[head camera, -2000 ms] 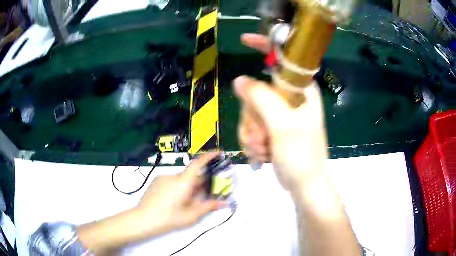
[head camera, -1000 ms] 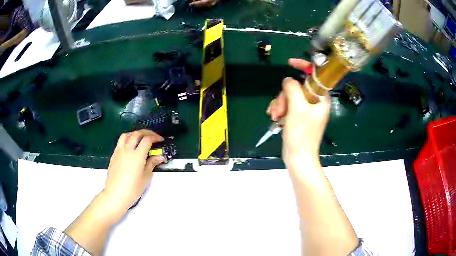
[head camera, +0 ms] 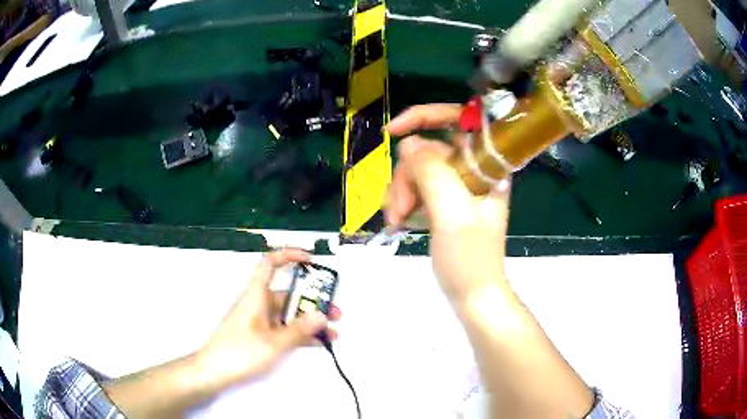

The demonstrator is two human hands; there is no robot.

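My left hand (head camera: 274, 315) holds an open power adapter (head camera: 311, 291) over the white paper, fingers on its sides. Its black shell rims a board with whitish parts and a yellow block. A thin black cord (head camera: 345, 376) runs from its lower end down to the picture's bottom edge. My right hand (head camera: 450, 176) grips the amber barrel of the glue gun (head camera: 524, 135), with its red lever and silver fitting above the fingers. The nozzle (head camera: 382, 237) points down-left, to the upper right of the adapter and apart from it; its tip is blurred.
White paper (head camera: 491, 327) covers the near worktop. Beyond it, a dark green surface (head camera: 246, 184) holds several black adapters and a grey-rimmed shell (head camera: 185, 149). A yellow-and-black striped bar (head camera: 367, 155) crosses it. A red plastic basket (head camera: 721, 286) stands at right. A person's sleeve (head camera: 29, 12) shows upper left.
My left hand has moved from the green surface's edge to above the paper, now holding the adapter with its cord hanging. My right hand and the gun have moved left, nearer the adapter.
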